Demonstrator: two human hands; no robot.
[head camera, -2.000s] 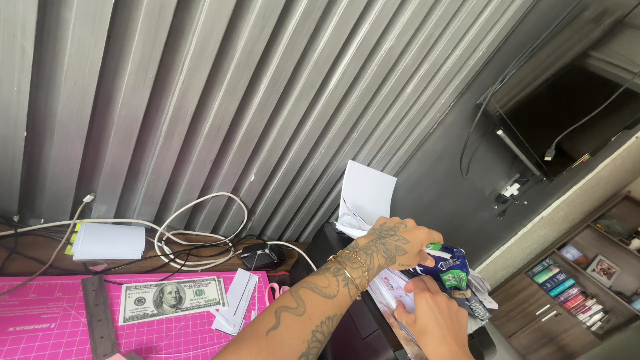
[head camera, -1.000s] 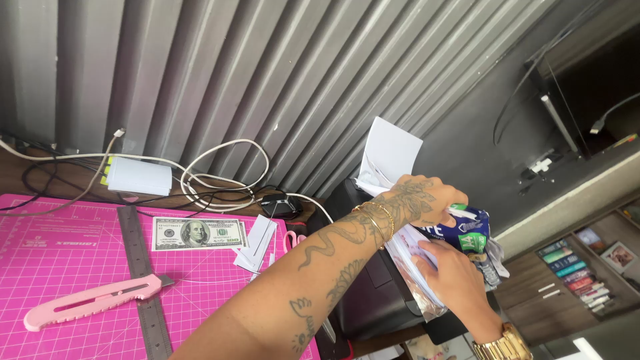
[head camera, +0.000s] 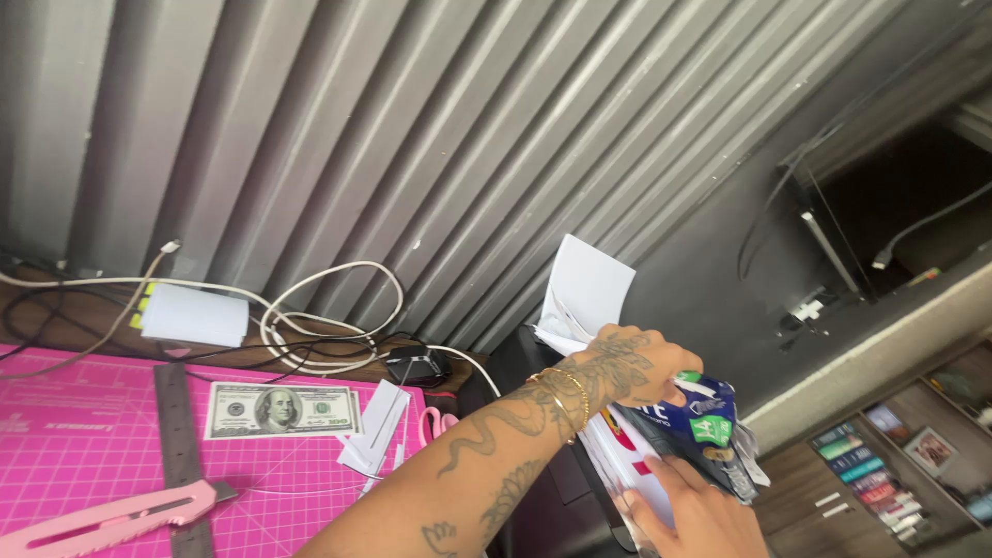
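Observation:
My left hand (head camera: 639, 360), at the end of a tattooed forearm with gold bracelets, grips the edge of a blue paper package (head camera: 697, 415) on the black printer (head camera: 566, 488). Below it, my right hand (head camera: 694, 504) rests with spread fingers on white sheets with red print (head camera: 632, 457); whether it grips them is unclear. Printed banknote sheets (head camera: 283, 409) lie on a pink cutting mat (head camera: 85, 434), beside a metal ruler (head camera: 178, 426) and a pink utility knife (head camera: 116, 519) with its blade out. White paper strips (head camera: 380, 426) lie right of the banknote.
Behind the mat are a white cable coil (head camera: 333, 318), a black adapter (head camera: 417, 364) and a stack of white paper (head camera: 195, 314). Pink scissor handles (head camera: 435, 425) show near my left forearm. White sheets (head camera: 590, 287) stand at the printer's back, by a corrugated wall. Shelves with books (head camera: 868, 473) are at right.
Red print on the white sheets between my hands now shows. My left hand stays at the blue package, and my right hand remains on the papers below it.

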